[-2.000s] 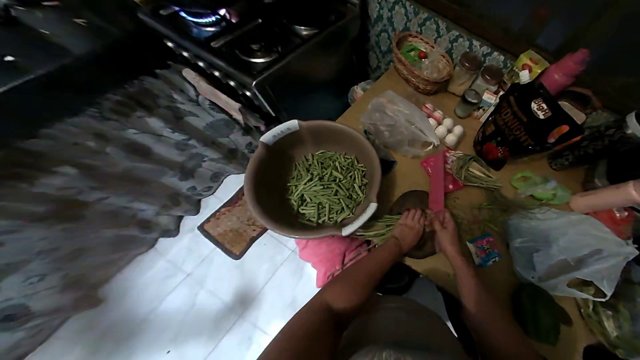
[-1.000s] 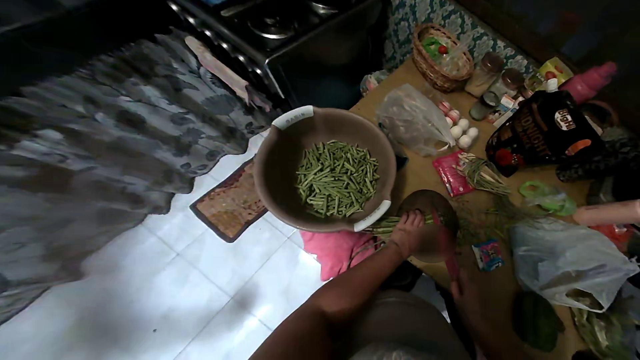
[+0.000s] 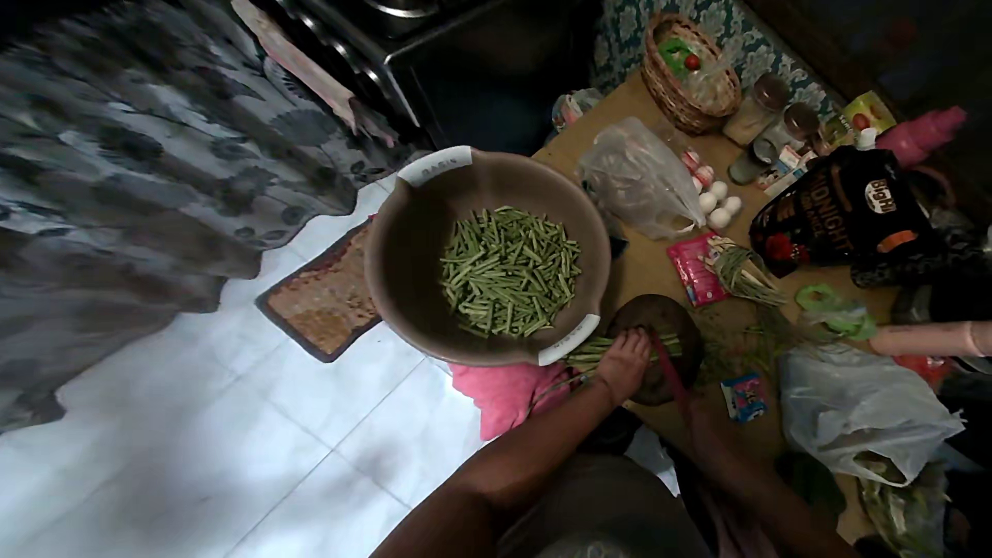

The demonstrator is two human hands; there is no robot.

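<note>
My left hand (image 3: 625,364) presses a bundle of long green beans (image 3: 590,353) onto a round dark cutting board (image 3: 659,314). A pink-bladed knife (image 3: 671,370) lies across the beans just right of my fingertips. My right hand (image 3: 701,422), dim and blurred, is at the lower end of the knife, around its handle. Left of the board, a large brown plastic basin (image 3: 411,310) holds many short cut pieces of green beans (image 3: 511,271). A pink cloth (image 3: 504,391) hangs beneath the basin's lower edge.
The wooden table (image 3: 635,97) carries a clear plastic bag (image 3: 639,178), several white eggs (image 3: 719,205), a wicker basket (image 3: 690,108), jars (image 3: 767,101), a black pouch (image 3: 837,209) and a white plastic bag (image 3: 860,403). A stove (image 3: 465,70) stands beyond the basin.
The knife and my right hand have come down from above the board's right side to the beans. The left hand stays on the beans. The view has shifted somewhat.
</note>
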